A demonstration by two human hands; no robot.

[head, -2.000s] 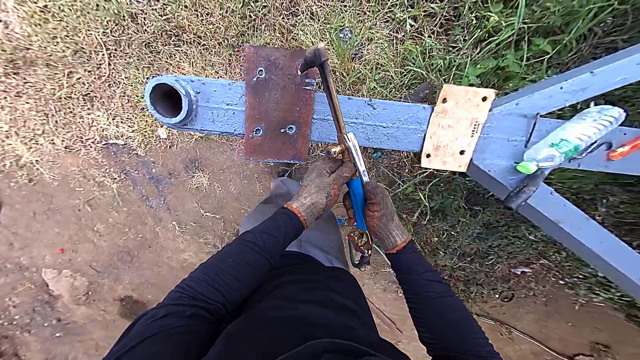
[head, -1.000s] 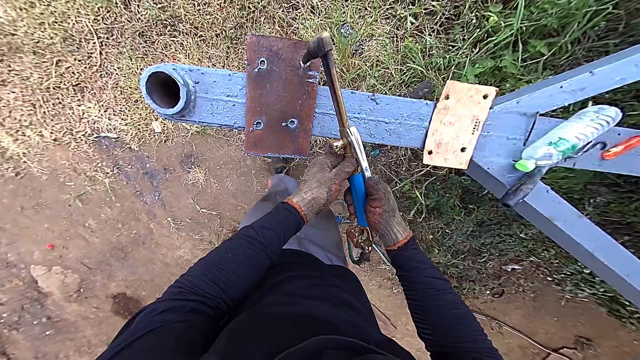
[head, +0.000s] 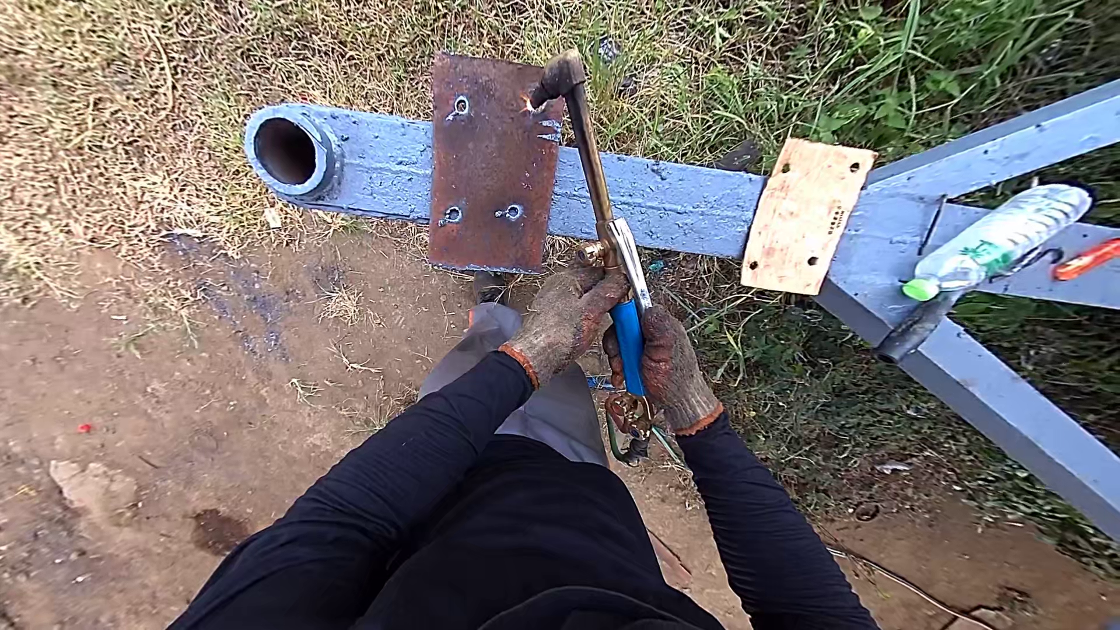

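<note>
A brass cutting torch (head: 592, 166) with a blue handle is held by both my gloved hands. My left hand (head: 569, 319) grips it near the valve at the front of the handle. Around the blue handle and lever is my right hand (head: 672, 363). The torch's angled head points at the upper right corner of a rusty steel plate (head: 494, 166), where a small orange glow shows at the tip. Three round holes with pale rims are visible in the plate, and short cut marks lie at its right edge. The plate rests across a blue-grey painted steel beam (head: 665, 197).
A round pipe end (head: 287, 150) forms the beam's left end. On the right of the frame lie a pale template board with corner holes (head: 809, 214), a plastic bottle with a green cap (head: 1002, 241), a dark hammer-like tool (head: 919, 328) and an orange-handled tool (head: 1088, 260). Grass and dirt surround the beam.
An orange glow now shows at the torch tip, by the plate's upper right corner. Both hands keep the same grip on the torch.
</note>
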